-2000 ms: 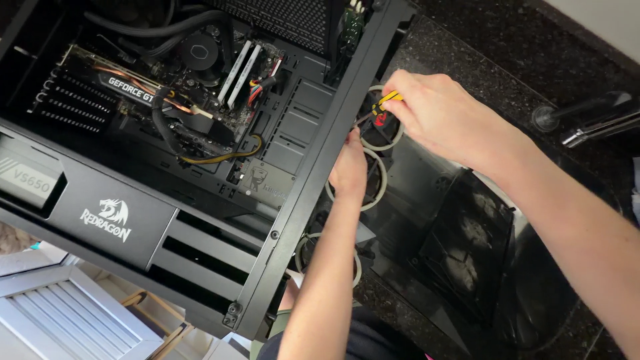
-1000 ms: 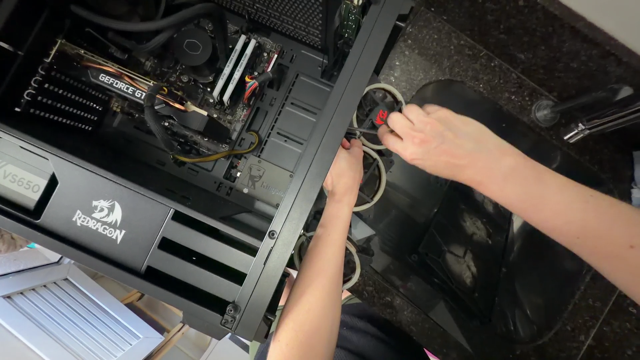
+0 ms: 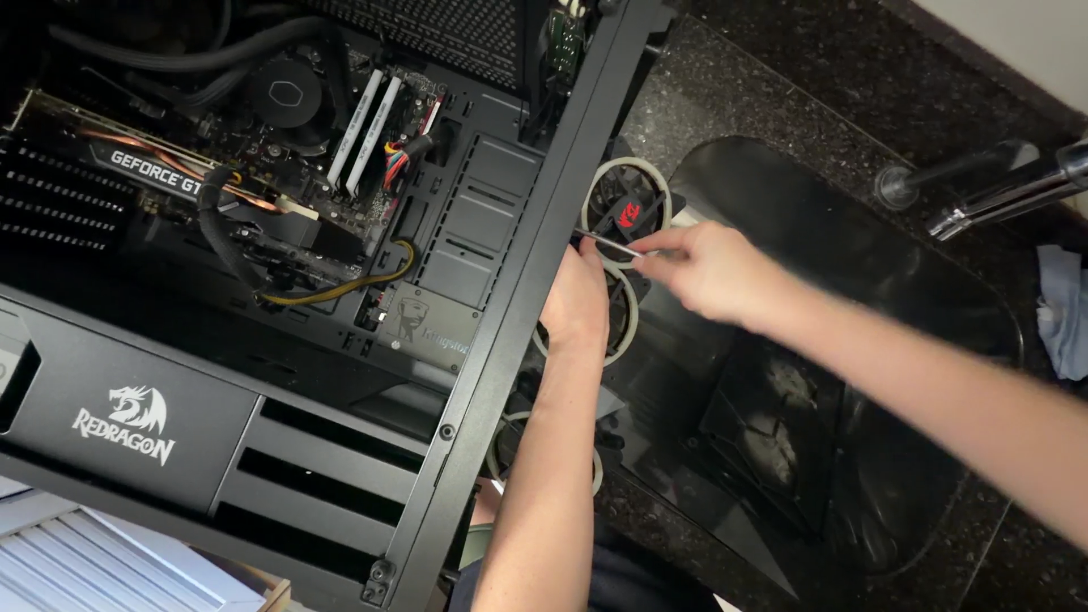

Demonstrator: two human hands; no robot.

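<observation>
A black computer case (image 3: pixel 544 255) lies open with its frame edge running diagonally. Beside that edge, my left hand (image 3: pixel 580 297) reaches to the case front, fingertips partly hidden at the metal shaft's tip; whether they hold anything cannot be told. My right hand (image 3: pixel 697 268) pinches the thin metal shaft of a screwdriver (image 3: pixel 614 245), which points left toward the frame by my left fingertips. Right above the shaft is a round case fan (image 3: pixel 629 200) with a pale ring and red logo. A second ringed fan (image 3: pixel 627 314) lies just below, partly behind my left hand, and another fan (image 3: pixel 507 450) is lower.
Inside the case are a graphics card (image 3: pixel 153 170), memory sticks (image 3: pixel 374 132) and cables. A dark sink basin (image 3: pixel 918 255) and a chrome faucet (image 3: pixel 1003 200) are at right, with a blue cloth (image 3: pixel 1062 314) beyond. A white slatted panel (image 3: pixel 110 561) is at lower left.
Two seconds ago my right hand held a yellow-and-black handle above the upper fan; now it is lower, with the metal shaft between its fingers. My left hand stays by the frame.
</observation>
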